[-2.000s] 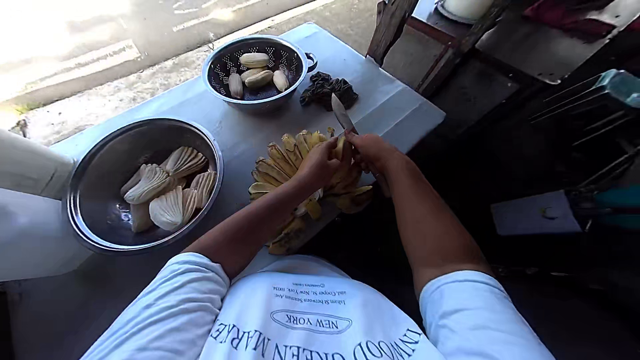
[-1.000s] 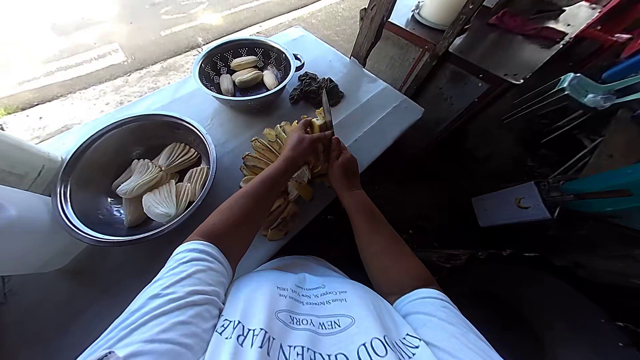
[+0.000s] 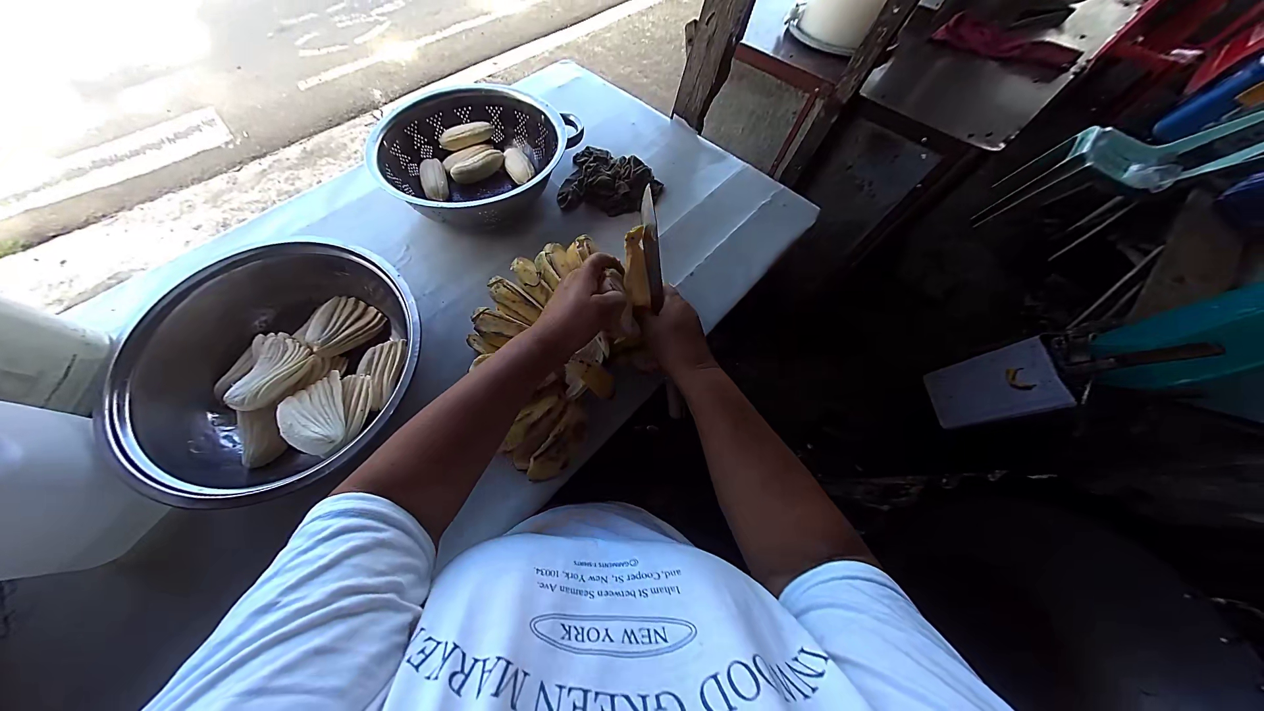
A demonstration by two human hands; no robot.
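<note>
My right hand (image 3: 676, 331) grips a knife (image 3: 652, 247), its blade pointing up and away, against a piece of yellow banana peel (image 3: 636, 269). In my left hand (image 3: 591, 296) is a banana, mostly hidden by the fingers. Below and left of both hands lie many yellow bananas (image 3: 513, 299) with dark marks, and loose peels (image 3: 590, 377) beside them. A steel bowl (image 3: 148, 395) at the left holds several peeled bananas sliced into fans (image 3: 326, 413). Farther back, a steel colander (image 3: 395, 188) holds several peeled, whole-looking bananas (image 3: 474, 163).
A dark crumpled cloth (image 3: 612, 181) lies by the colander on the white-covered table (image 3: 750, 212). White plastic containers (image 3: 59, 484) stand at the left edge. At the right are a teal plastic chair (image 3: 1175, 346), a white dustpan-like object (image 3: 997, 383) and a wooden post (image 3: 713, 59).
A strip of peel now stands away from the banana beside the blade. My hands remain over the banana pile, and the knife has turned slightly. The bowl and colander hold their contents as before.
</note>
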